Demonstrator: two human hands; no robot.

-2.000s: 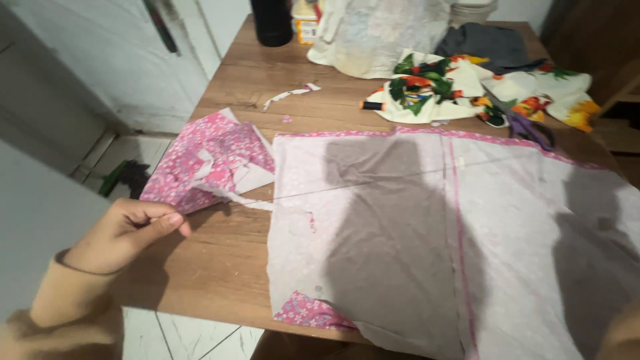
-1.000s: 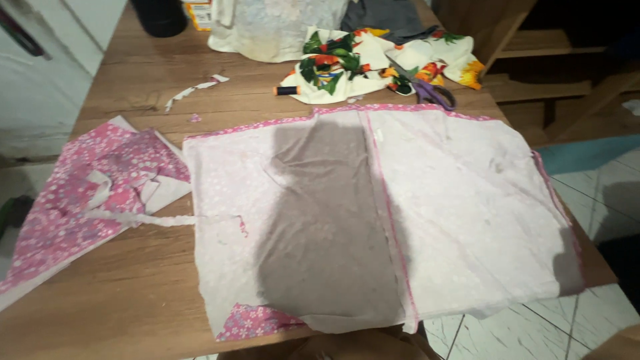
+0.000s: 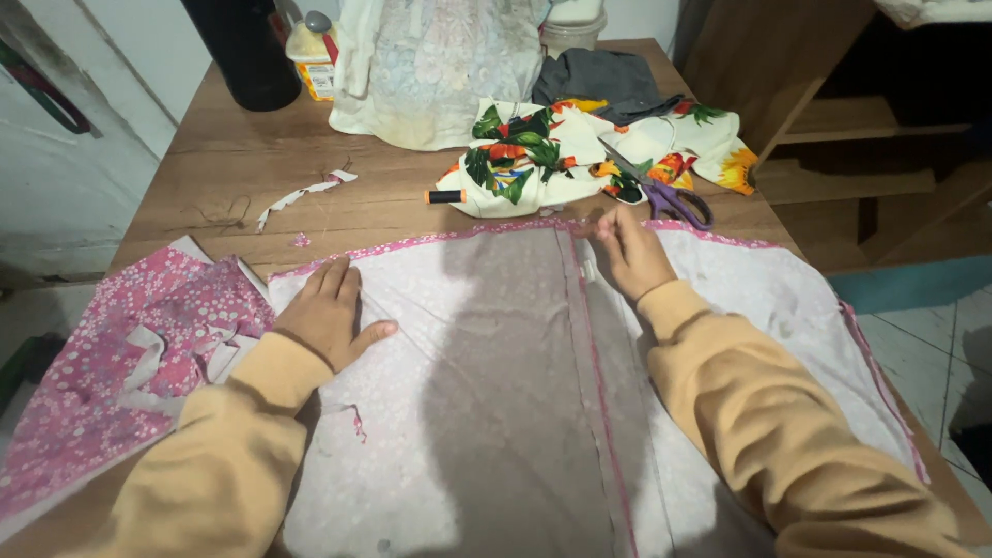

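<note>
A seamed piece of floral fabric (image 3: pixel 496 349) lies spread on the wooden table, pale side up, with a pink edge along its far side. My left hand (image 3: pixel 329 314) rests flat on its far left corner, fingers slightly apart. My right hand (image 3: pixel 629 252) pinches the far edge just right of the pink seam. Purple-handled scissors (image 3: pixel 674 203) lie just beyond that hand, blades on white fabric with a bright floral print (image 3: pixel 535 155). A spool of black thread (image 3: pixel 446 197) lies at that fabric's left end. Pink floral fabric (image 3: pixel 178 310) with pale strips on it is at the left.
Toward the back of the table (image 3: pixel 225 147) stand a black bottle (image 3: pixel 244 54) and a small tub (image 3: pixel 314 66), beside a pale cloth (image 3: pixel 438 70) and a dark grey cloth (image 3: pixel 597 81). Fabric scraps (image 3: pixel 306 194) lie left of centre. Wooden shelves (image 3: pixel 860 174) stand at the right.
Both hands, out of view one second ago, are now on the spread fabric. Two seconds ago my left hand was by the pink floral piece at the left.
</note>
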